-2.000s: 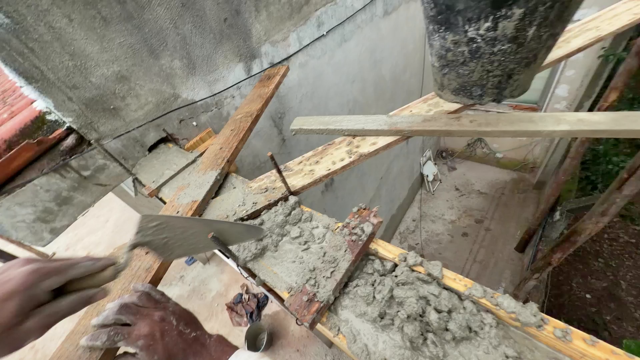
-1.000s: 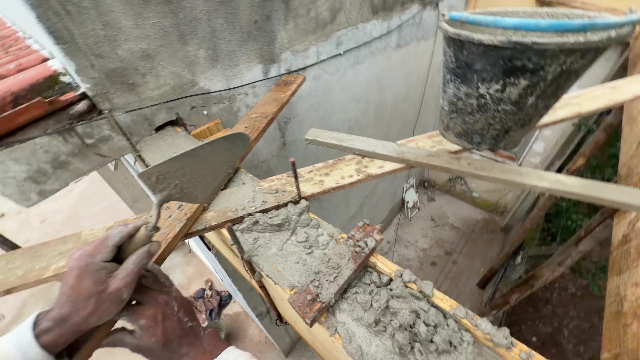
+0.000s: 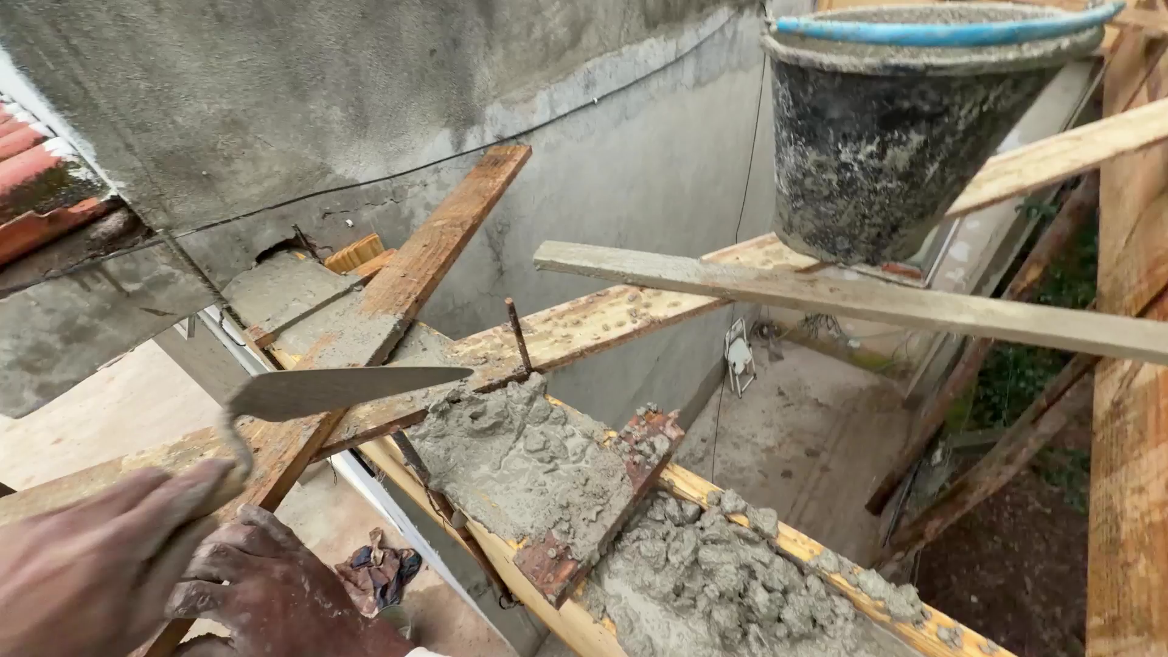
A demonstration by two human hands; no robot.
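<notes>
At the lower left, my left hand [image 3: 105, 561] grips the handle of a pointed steel masonry trowel [image 3: 338, 391], its blade raised and pointing right above the crossed boards. Beside it, my right hand [image 3: 274, 584] is held low near the brown wooden board [image 3: 438, 242], fingers bent and slightly apart, with no tool seen in it; whether it touches the board is unclear. Wet concrete [image 3: 529, 456] fills the timber formwork [image 3: 575, 630] to the right of the hands. A short wooden crosspiece [image 3: 598, 520] spans the form, and a rusty rebar [image 3: 518, 336] stands up near the trowel's tip.
A black bucket [image 3: 894, 137] with a blue rim, holding grey mix, stands at the upper right. A long grey batten [image 3: 821, 297] crosses below it. Behind is a cement wall [image 3: 593, 155]; red roof tiles [image 3: 36, 173] are at the left. The ground [image 3: 803, 429] lies far below.
The trowel, held upright with its blade broadside a second ago, has tipped down so the blade lies nearly level, seen almost edge-on. The view has swung to bring the whole bucket in.
</notes>
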